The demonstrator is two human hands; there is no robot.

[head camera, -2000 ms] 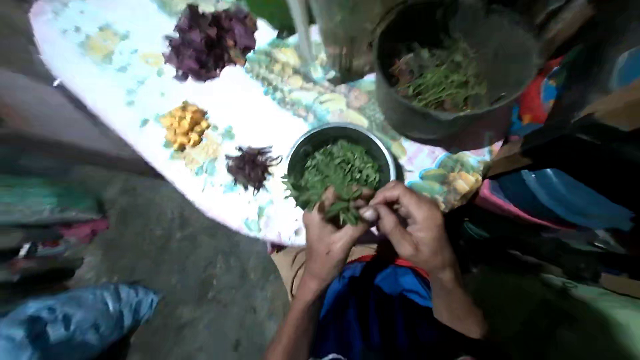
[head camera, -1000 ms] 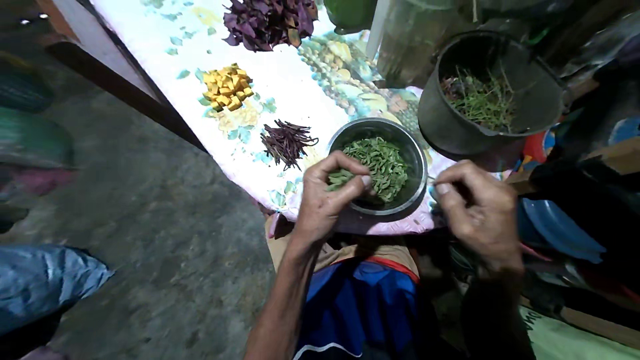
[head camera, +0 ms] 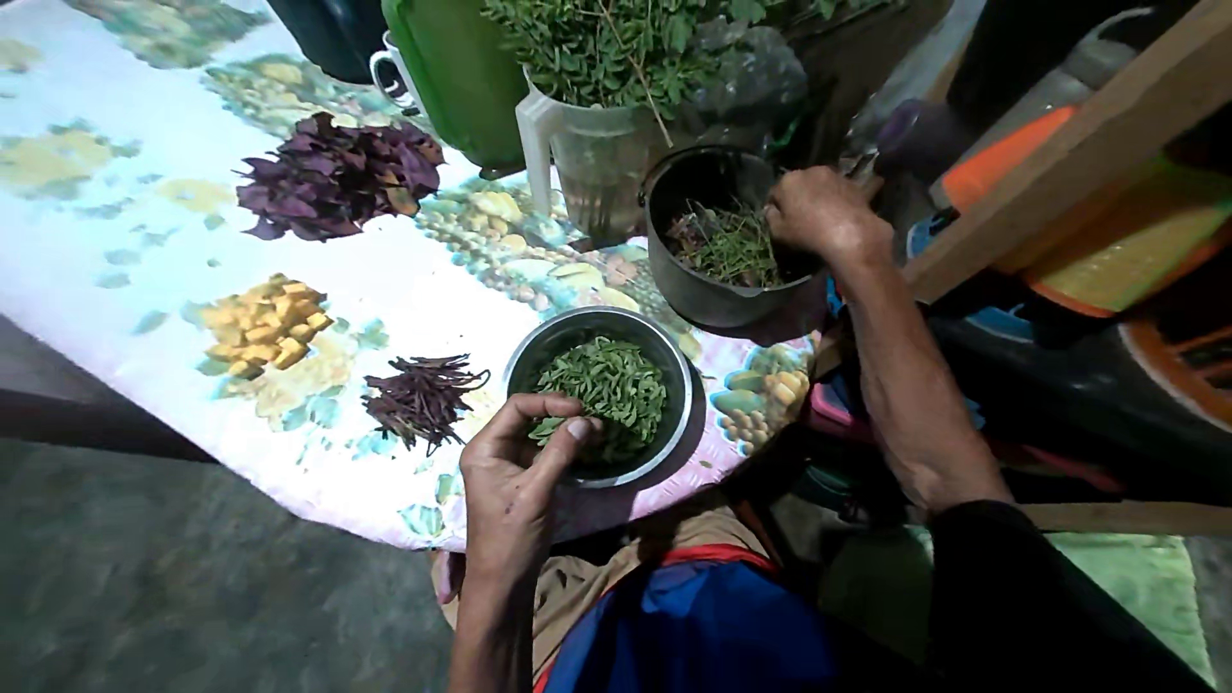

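My left hand (head camera: pixel 525 462) is at the near left rim of a round metal bowl (head camera: pixel 686 404), its thumb and fingers pinched on a few green leaves. Small green leaves (head camera: pixel 616 390) lie in the bowl. My right hand (head camera: pixel 823 214) is over the right rim of a dark metal pot (head camera: pixel 707 294); its fingertips are partly hidden, so what it holds cannot be told. Green stems and scraps (head camera: pixel 731 245) lie in the pot. Left of the bowl are thin dark purple pods or stems (head camera: pixel 421 399), cut yellow pieces (head camera: pixel 269 327) and purple leaves (head camera: pixel 337 178), all on the patterned tablecloth (head camera: pixel 385 289).
A clear plastic pitcher (head camera: pixel 597 159) with leafy green sprigs (head camera: pixel 616 48) stands behind the pot. Beside it are a green container (head camera: pixel 462 77) and a white mug (head camera: pixel 390 72). A wooden beam (head camera: pixel 1068 144) and stacked household items are close to my right arm.
My right hand has moved from beside the bowl out to the pot. My left hand remains at the bowl. The view has shifted, showing more of the table's far side.
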